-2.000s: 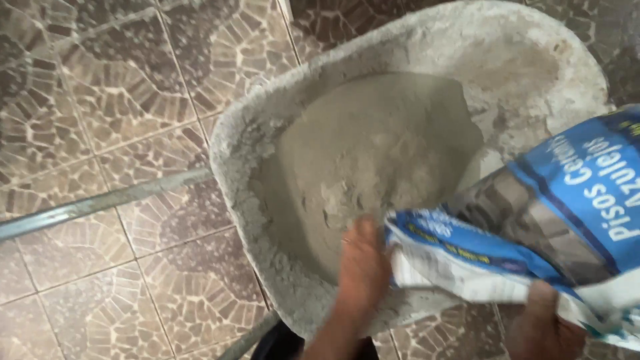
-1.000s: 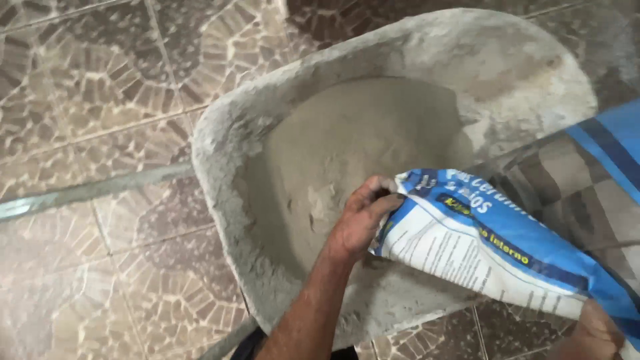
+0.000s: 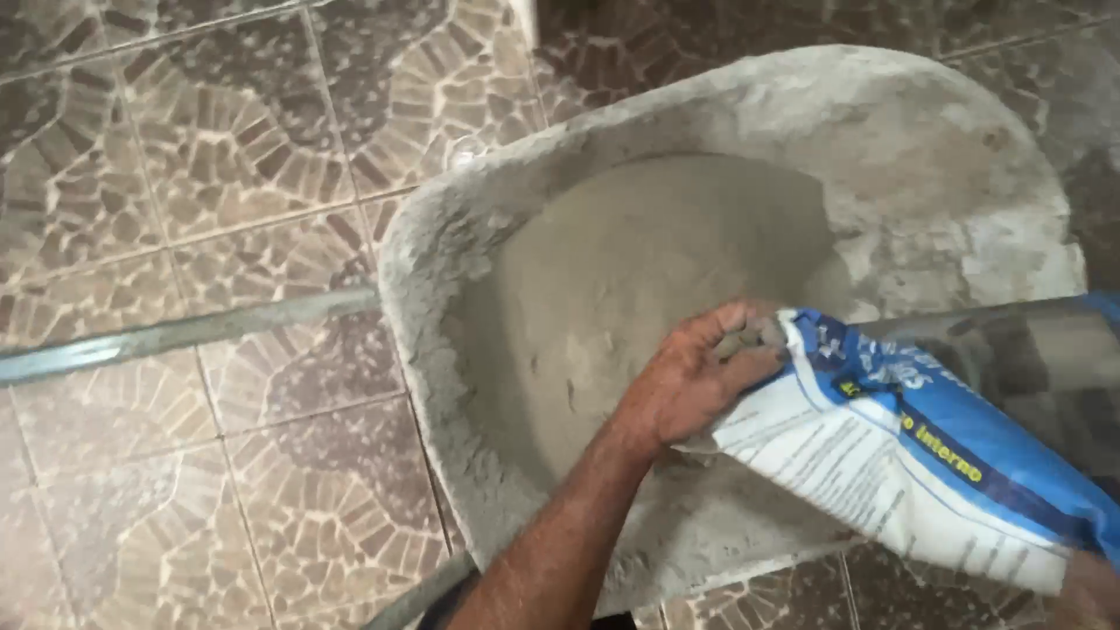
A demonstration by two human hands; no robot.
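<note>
A blue and white printed bag point(image 3: 892, 464) slants over the near right side of a wheelbarrow tray point(image 3: 945, 131) crusted with dried mortar. Grey-brown powder point(image 3: 665, 236) lies in the tray. My left hand point(image 3: 709, 367) pinches the bag's end corner above the powder, its fingers curled and dusty. At the lower right edge my right hand point(image 3: 1089, 591) is against the bag's lower side, mostly out of view, so its grip cannot be made out. The bag's far part runs out of the frame.
One metal handle bar point(image 3: 192, 328) of the wheelbarrow runs left from the tray; another point(image 3: 429, 595) shows at the bottom, beside my forearm. Patterned brown floor tiles point(image 3: 289, 490) lie around and under the wheelbarrow.
Two seconds ago my left hand was lower at the bag's end; it now grips the end's top corner. The bag's printed face has folded and tilted, and my right hand has shifted toward the frame's edge.
</note>
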